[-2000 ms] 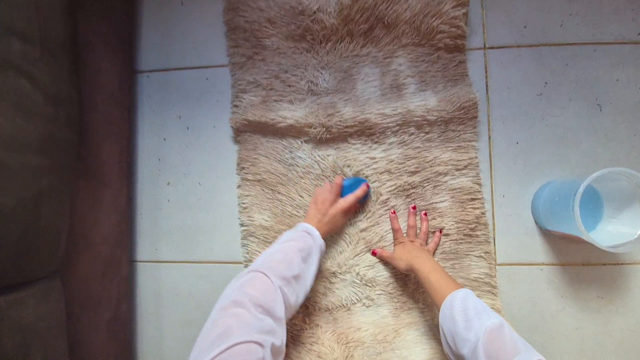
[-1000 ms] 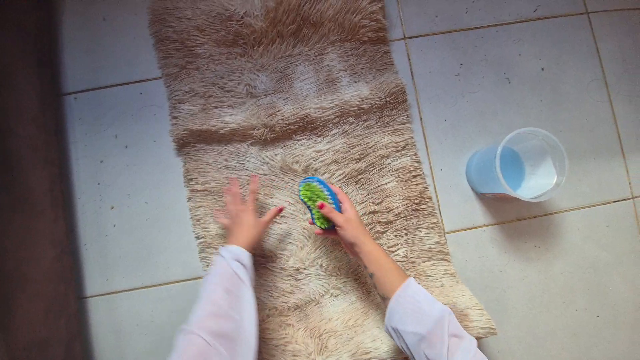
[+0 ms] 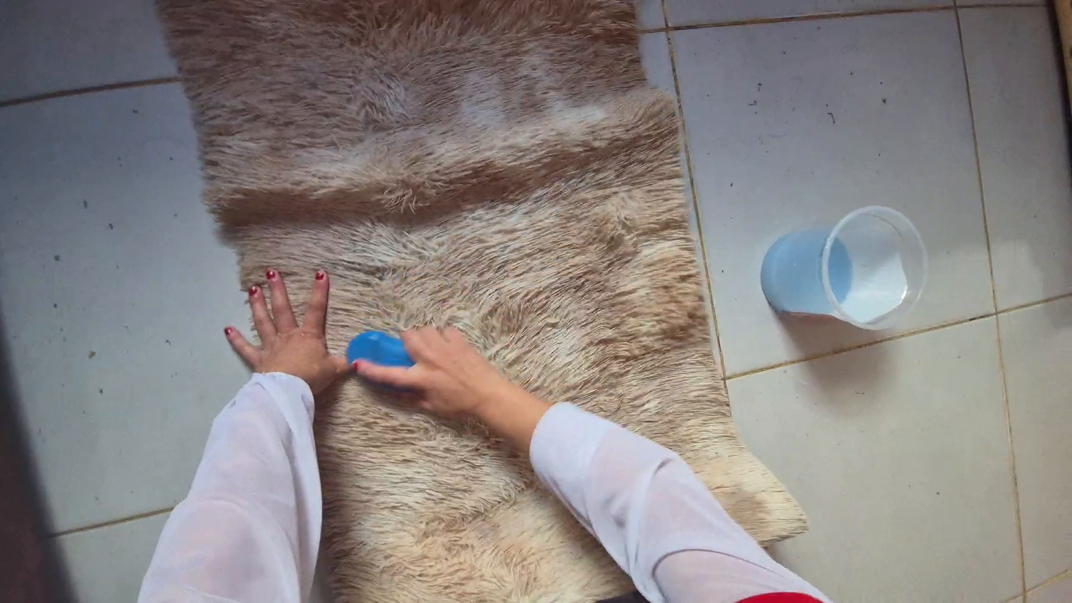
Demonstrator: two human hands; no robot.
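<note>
A long beige shaggy rug (image 3: pixel 519 276) lies on the tiled floor, with raised folds across it. My left hand (image 3: pixel 293 343) rests flat at the rug's left edge, fingers spread, holding nothing. Just to its right, my right hand (image 3: pixel 444 373) grips a blue brush (image 3: pixel 378 349) by its back, pressed against the pile. The brush's underside is hidden against the rug. The left thumb is close to the end of the brush; whether they touch I cannot tell.
To the right of the rug, a clear plastic tub (image 3: pixel 875 268) with blue liquid stands on the pale floor tiles (image 3: pixel 846 126). Small dark specks dot the tiles. A dark edge runs down the lower left of the view.
The brush passed from my left hand to my right. One second ago its green underside showed; now it is turned down on the rug, farther left. My left hand has moved to the rug's left edge.
</note>
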